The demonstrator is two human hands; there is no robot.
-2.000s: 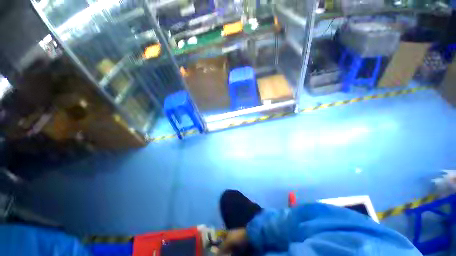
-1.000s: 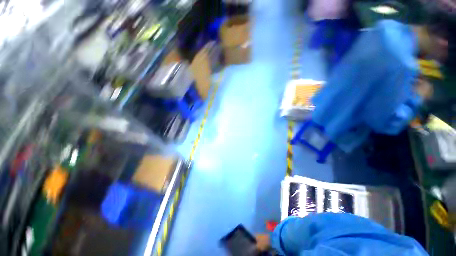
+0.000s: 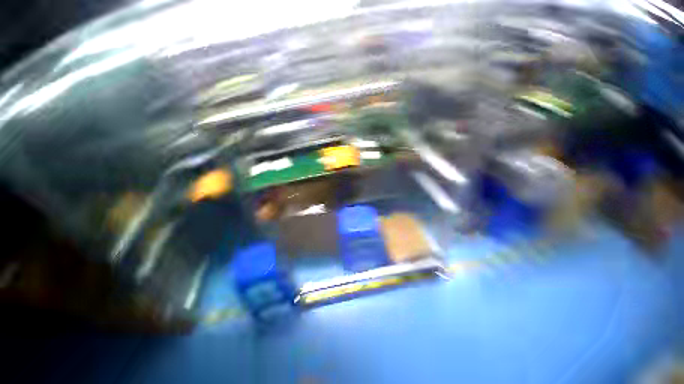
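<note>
Neither of my hands shows in the frame. The view is strongly blurred. Nearest in front of me is the blue floor (image 3: 390, 337), across the bottom of the picture. Beyond it stand two blue stools, one left of centre (image 3: 260, 274) and one near the centre (image 3: 361, 236). A brown carton (image 3: 403, 236) is just right of the centre stool.
A bench with a green top (image 3: 296, 171) runs behind the stools, with an orange thing (image 3: 340, 157) on it. Another orange thing (image 3: 211, 184) is at the left. Yellow-black tape (image 3: 371, 283) edges the floor. More blue shapes (image 3: 514, 210) stand at the right.
The view has swung away from the aisle, the white trays and the seated person, to the benches and stools. My blue sleeve and the hand with a dark slab have left the picture.
</note>
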